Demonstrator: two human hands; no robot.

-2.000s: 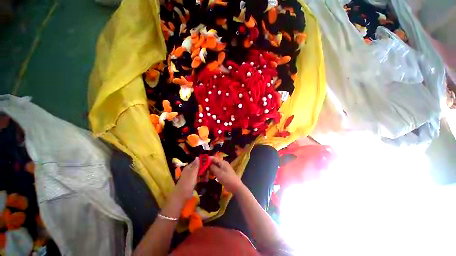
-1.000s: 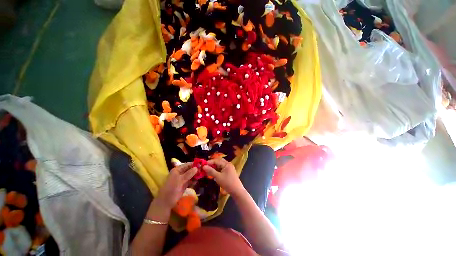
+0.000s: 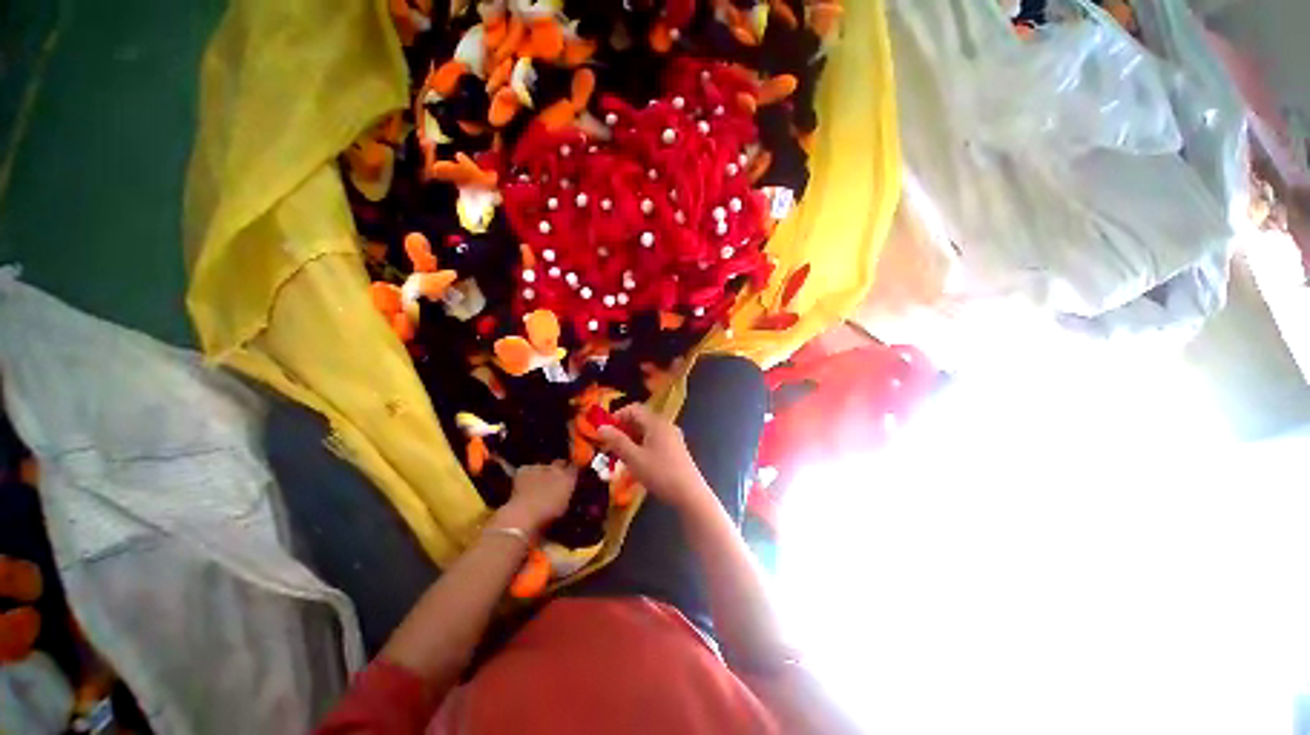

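Observation:
My right hand (image 3: 654,451) holds a small red piece (image 3: 599,418) in its fingertips, above the near end of the dark toys. My left hand (image 3: 542,493) is just left of it and lower, fingers on a black toy (image 3: 581,517); whether it grips the toy is unclear. A heap of red pieces with white dots (image 3: 632,216) lies beyond the hands, on black toys with orange flaps (image 3: 540,342) and white parts. All lie in the open yellow sack (image 3: 295,287).
A white woven sack (image 3: 158,488) with more toys stands at left. A shiny whitish sack (image 3: 1063,187) is at upper right. A red shape (image 3: 841,409) lies right of my knee, beside strong glare. Green floor (image 3: 108,158) shows at upper left.
The view has shifted, so the sacks and heap sit higher and further left. My hands were together on a red piece; now they are apart, with the red piece in my right hand.

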